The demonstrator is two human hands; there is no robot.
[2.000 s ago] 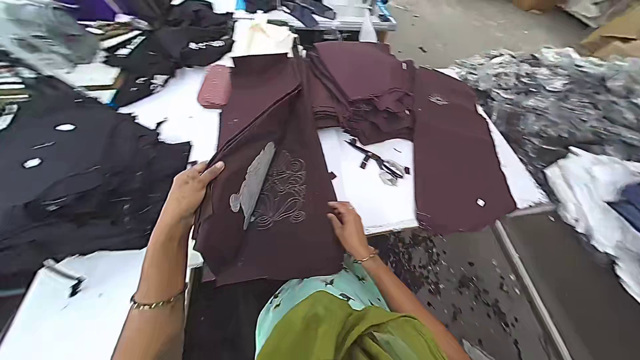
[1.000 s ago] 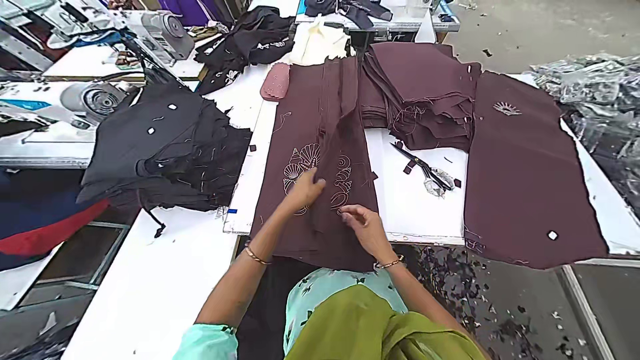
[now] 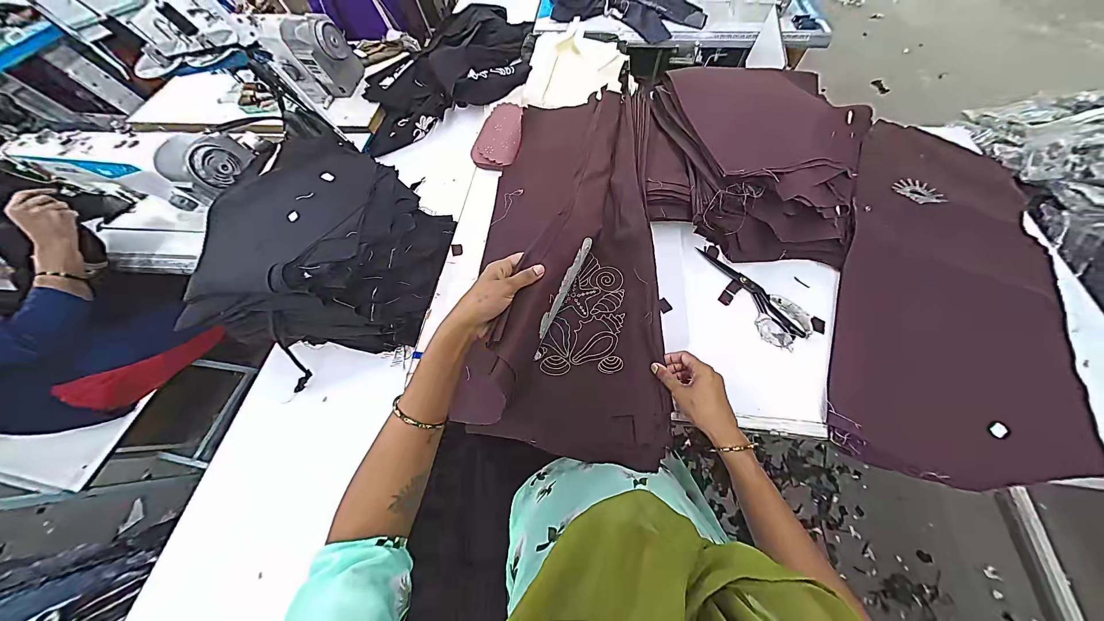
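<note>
Layered maroon fabric panels (image 3: 617, 379) with line embroidery lie in front of me, their near end over the table edge. My left hand (image 3: 496, 297) grips the folded-back left edge of the upper layer between thumb and fingers; a pale embroidery backing shows on that fold. At the right edge of the panel, my right hand (image 3: 693, 385) pinches the cloth between thumb and fingertips. Black-handled scissors (image 3: 759, 297) with a clear plastic scrap around them rest on the white table to the right. A pink oval pad (image 3: 498, 136) sits beside the far left of the panels.
Black fabric pieces (image 3: 302, 250) are piled at left, near a sewing machine (image 3: 185, 164) and another person's hand (image 3: 47, 228). A maroon stack (image 3: 759, 129) stands behind the scissors; one embroidered maroon panel (image 3: 957, 302) overhangs the table at right. Cloth scraps litter the floor.
One second ago both hands were near the panel's middle over its embroidery; now they are apart at its two sides, with the left part folded back.
</note>
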